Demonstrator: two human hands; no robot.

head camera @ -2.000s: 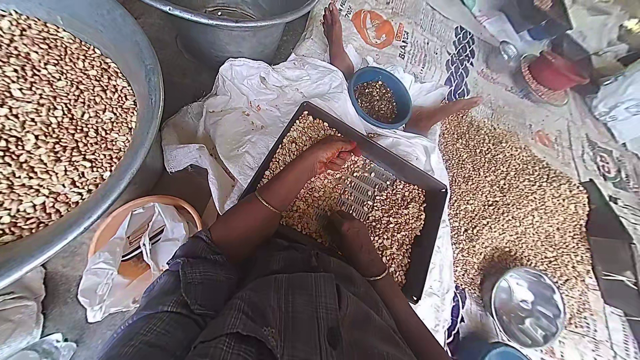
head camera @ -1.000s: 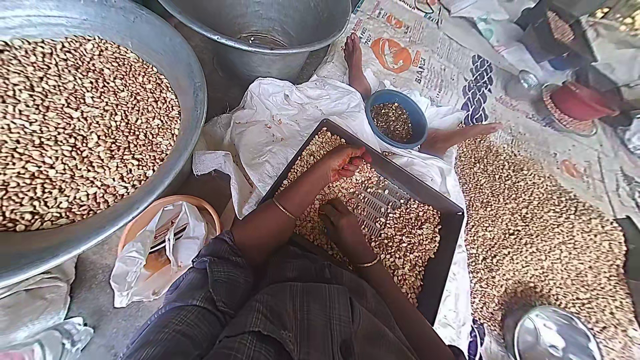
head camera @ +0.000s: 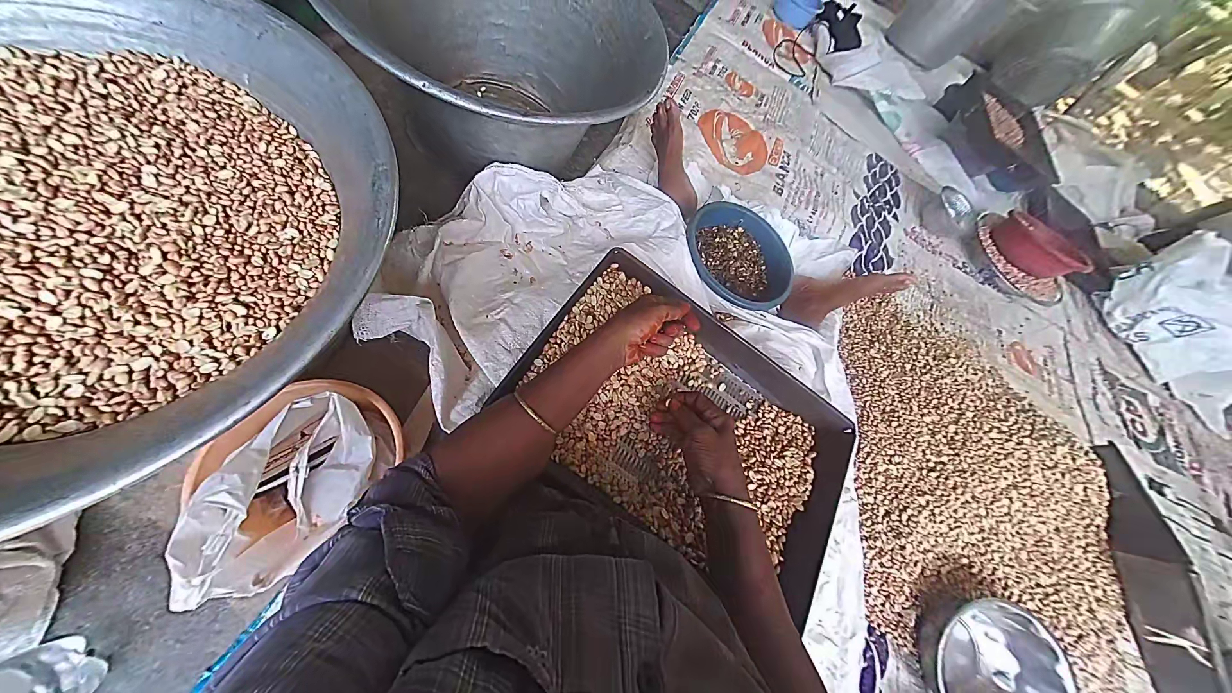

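Note:
A dark rectangular tray holds a layer of pale, peanut-like kernels, with bare ribbed patches of its bottom showing. My left hand is over the tray's far part, fingers curled; whether anything is between them cannot be told. Nearer to me and slightly right, my right hand is above the kernels with thumb and fingertips close together. Any kernel in that pinch is too small to make out. Just beyond the tray, a blue bowl contains small brownish pieces.
At left stands a large metal basin of reddish kernels, with another metal basin behind it. An orange tub with a white bag is lower left. Kernels lie heaped on sacking at right, beside a shiny metal bowl. Bare feet flank the blue bowl.
My right hand has moved rightward over the tray relative to my left hand, which stays over the far part. The view has shifted, so things at left show more fully.

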